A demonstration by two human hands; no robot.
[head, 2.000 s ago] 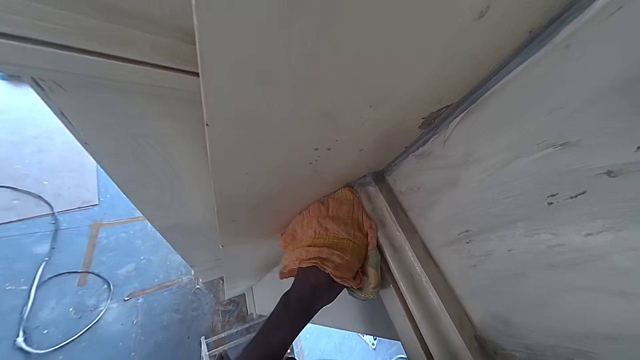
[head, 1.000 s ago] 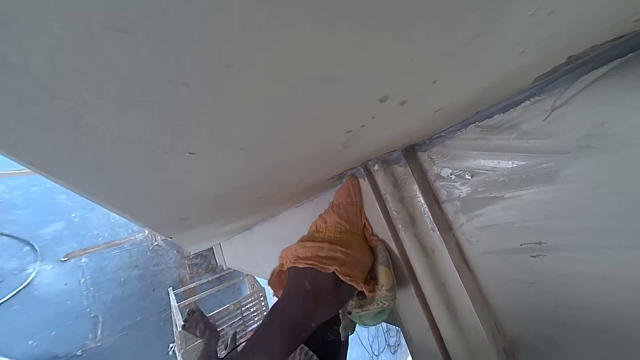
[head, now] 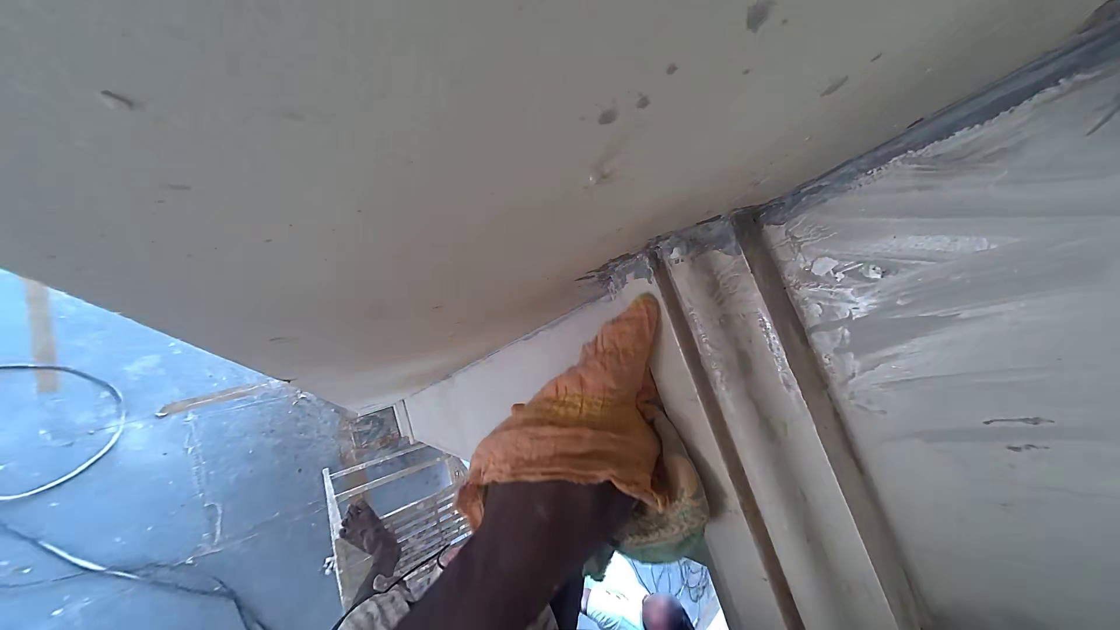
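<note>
A forearm reaches up from the bottom centre, and its hand, which I take to be my right hand (head: 582,420), is hidden inside a crumpled orange cloth (head: 560,437). The cloth's pointed tip rests against or close to a pale panel beside two raised vertical ribs (head: 744,376), just below the rough grey seam (head: 700,236). A patterned cloth with a green edge (head: 674,525) hangs behind and right of the orange one. How the fingers lie cannot be seen. My left hand is not seen.
A large spotted, pale surface (head: 350,192) slopes overhead; a smeared wall (head: 989,350) stands right. Below are a slatted platform (head: 420,516) with a bare foot (head: 369,528), and a blue floor with a cable (head: 114,437). Another person (head: 665,611) is partly visible through a gap.
The hand in the orange cloth has moved down and away from the corner at the seam. The view has shifted, bringing the foot and the slatted platform into fuller sight.
</note>
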